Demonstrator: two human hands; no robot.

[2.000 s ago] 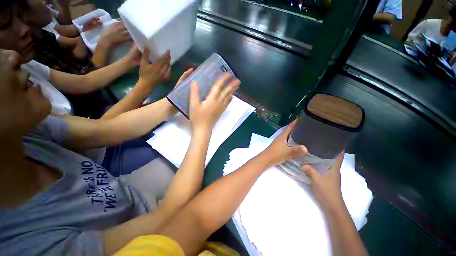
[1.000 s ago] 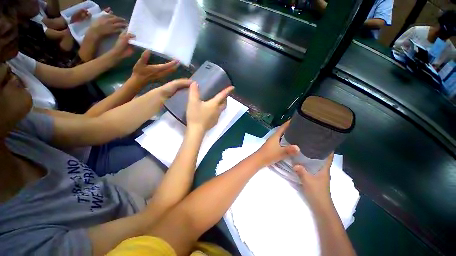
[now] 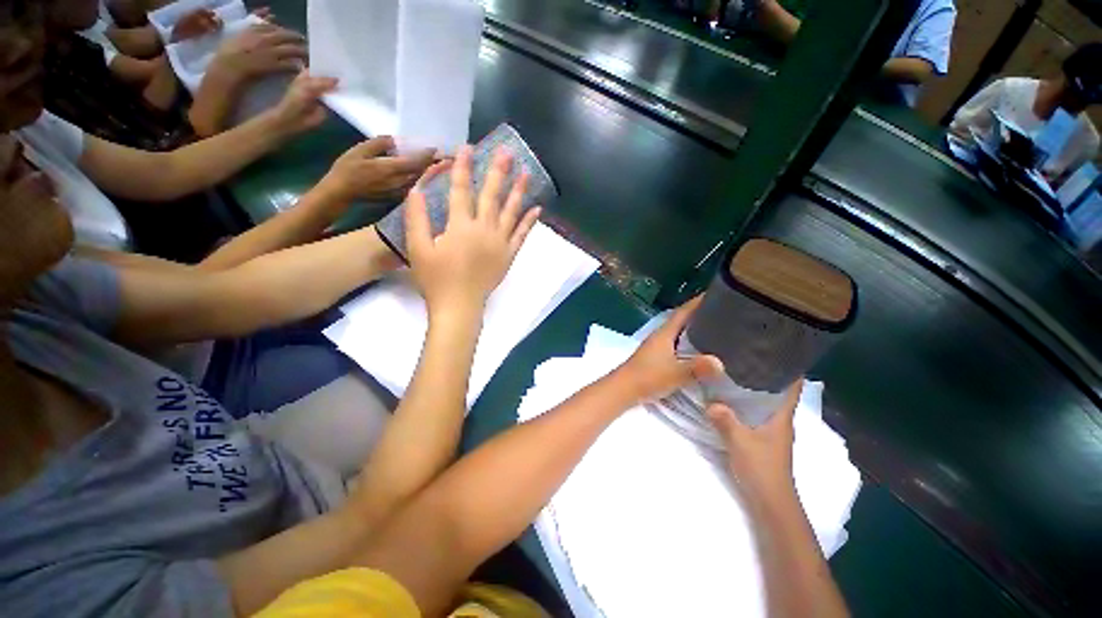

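A dark grey speaker unit [image 3: 764, 328] with a brown wood-look, black-rimmed end stands upright, slightly tilted, above the white pile. A translucent white bag [image 3: 752, 402] surrounds its lower part. My left hand [image 3: 672, 355] grips the bagged unit from the left, thumb across the front. My right hand [image 3: 761, 437] holds its lower right side, thumb in front; the fingers behind are hidden. The loose pile of white bags or sheets [image 3: 653, 513] lies under my hands on the green bench edge.
The neighbour at left in a grey printed shirt handles another grey speaker unit [image 3: 514, 151] over white sheets [image 3: 532, 272]. Beyond, hands hold a white open box [image 3: 438, 73]. A dark conveyor [image 3: 967, 350] runs behind and right, with a green upright [image 3: 807, 127]. Workers sit opposite.
My hands keep the same grip on the bagged unit; it has shifted slightly left in view. The neighbour's unit has turned and their hand now lies spread over it. The white box has turned.
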